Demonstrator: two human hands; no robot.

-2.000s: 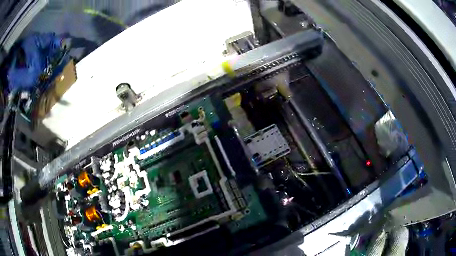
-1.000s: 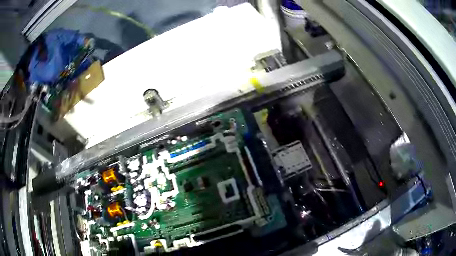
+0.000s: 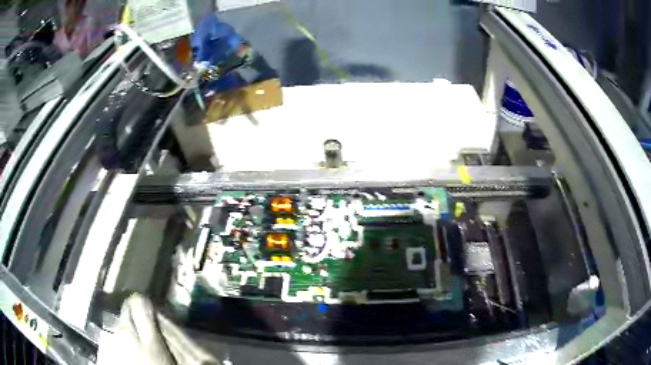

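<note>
A green circuit board point(image 3: 350, 246) crowded with parts lies flat inside the open machine, with white sealant point(image 3: 332, 221) in lines and blobs. Orange transformers point(image 3: 278, 242) stand on its left part. A dark pallet edge point(image 3: 342, 317) shows along the board's near side. My left hand point(image 3: 153, 335), in an off-white glove, is at the bottom left, blurred and cut off by the frame's edge, near the machine's front edge and left of the board. Whether it holds anything cannot be told. My right hand is not in view.
A silver conveyor rail point(image 3: 400, 177) runs behind the board, with a knobbed post point(image 3: 332, 152) behind it. Brown cardboard point(image 3: 246, 100), blue material point(image 3: 214, 43) and tubes are at back left. Coloured buttons point(image 3: 21, 312) sit at the left front edge. White crumpled material point(image 3: 584, 292) is at right.
The view has turned and levelled, so the board now lies nearly straight across. My gloved left hand has come into view at the bottom left. A glove seen earlier at the bottom right is gone from view.
</note>
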